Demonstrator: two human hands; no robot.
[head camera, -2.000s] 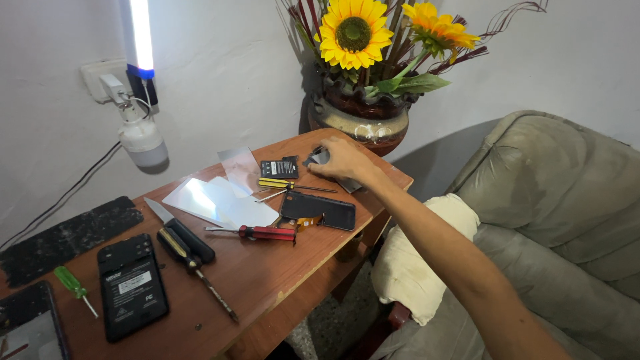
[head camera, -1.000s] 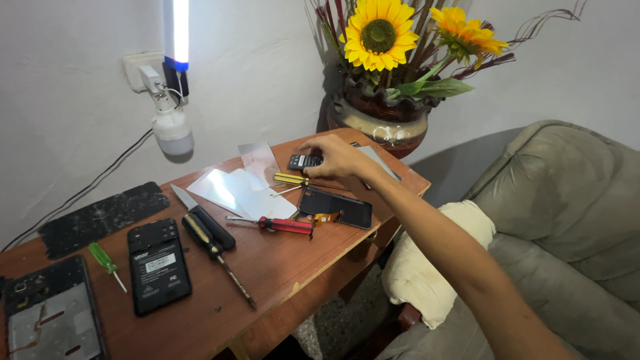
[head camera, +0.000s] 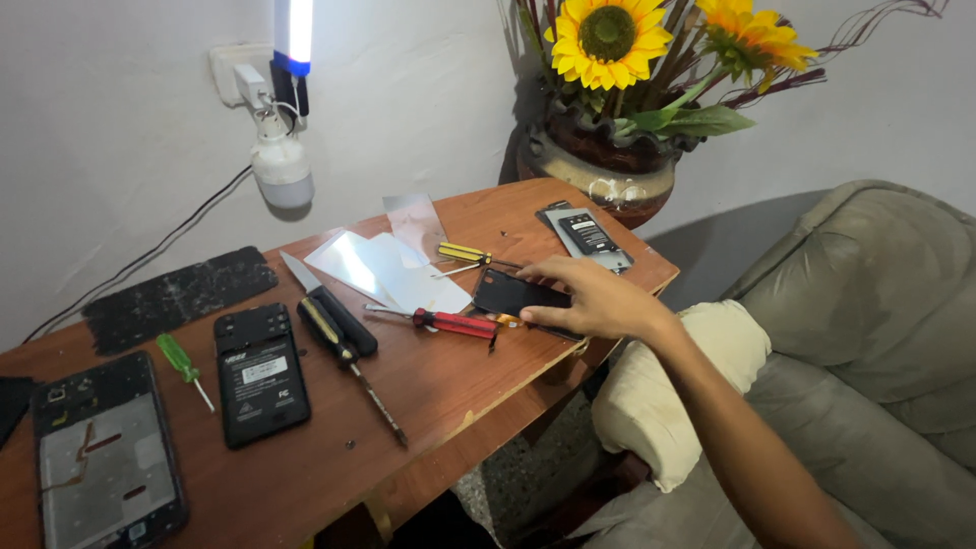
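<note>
My right hand (head camera: 591, 297) reaches in from the lower right, its thumb and fingers spread over a dark phone panel (head camera: 503, 291); whether it grips the panel I cannot tell. An orange flex cable (head camera: 507, 320) shows beneath the panel's edge. Just beyond the fingers lies a yellow-and-black screwdriver (head camera: 463, 253), and a red-and-black screwdriver (head camera: 457, 323) rests to the left. A black phone battery (head camera: 585, 233) with a label lies on a grey flat plate (head camera: 616, 260) near the far corner. My left hand is out of view.
Reflective sheets (head camera: 381, 259), a knife (head camera: 335, 313), a black-handled screwdriver (head camera: 335, 335), a green screwdriver (head camera: 179, 358), a black phone (head camera: 263, 381) and an opened phone frame (head camera: 107, 457) lie on the wooden table (head camera: 427, 412). A flower vase (head camera: 602, 168) stands behind; a sofa (head camera: 854, 320) is at right.
My right hand has let go of the battery, which now lies on the grey plate, and has moved nearer over the dark panel. Earlier the battery was beside the yellow screwdriver.
</note>
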